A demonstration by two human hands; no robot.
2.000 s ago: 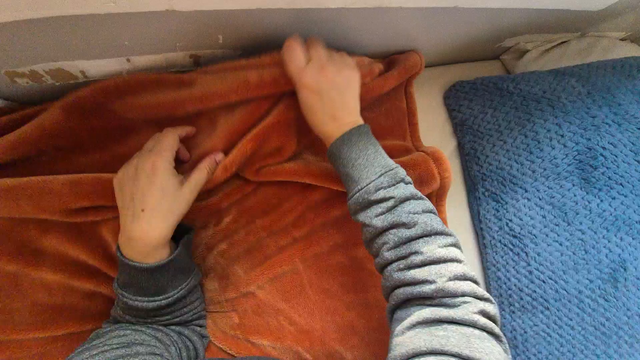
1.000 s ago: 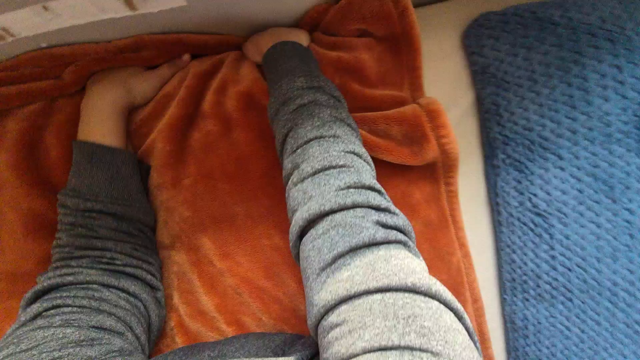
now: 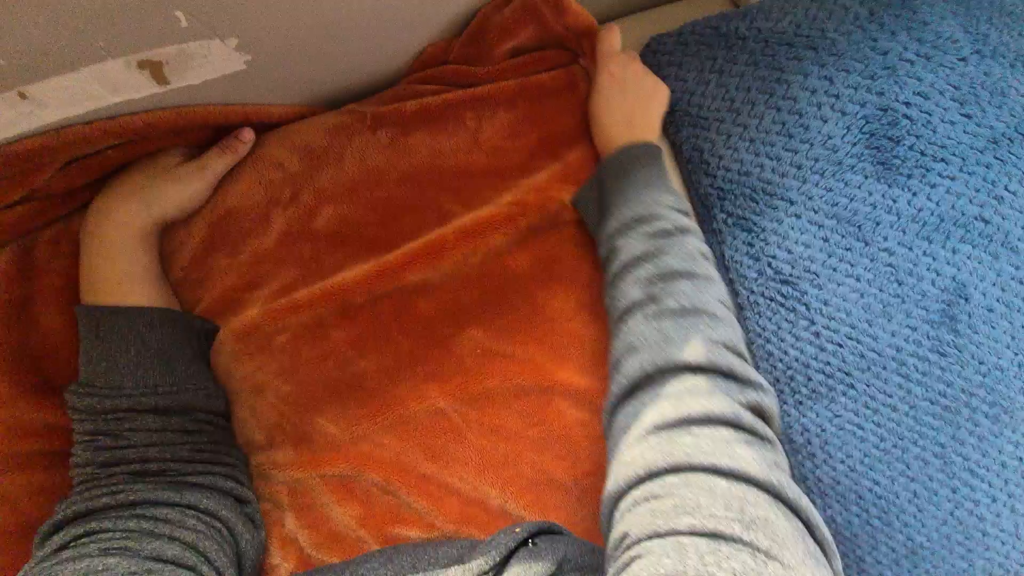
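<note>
An orange plush blanket [image 3: 416,304] spreads across the left and middle of the view, bunched in folds along the wall. At the upper left, my left hand [image 3: 160,188] presses into the blanket with its thumb out on top; its other fingers are hidden in the folds. My right hand [image 3: 628,96] grips the blanket's edge near its upper right corner, beside the blue cushion. Both forearms, in grey knit sleeves, lie over or along the blanket.
A blue textured plush cushion or cover [image 3: 864,264] fills the right side. Behind the blanket rises a grey wall [image 3: 320,48] with a peeling pale strip [image 3: 184,68]. A strip of beige fabric [image 3: 672,20] shows at the top, between the wall and the blue piece.
My right hand has moved right, from the blanket's upper middle to its right edge. The blanket between my hands now lies flatter, and its right edge has shifted off the beige strip's left side.
</note>
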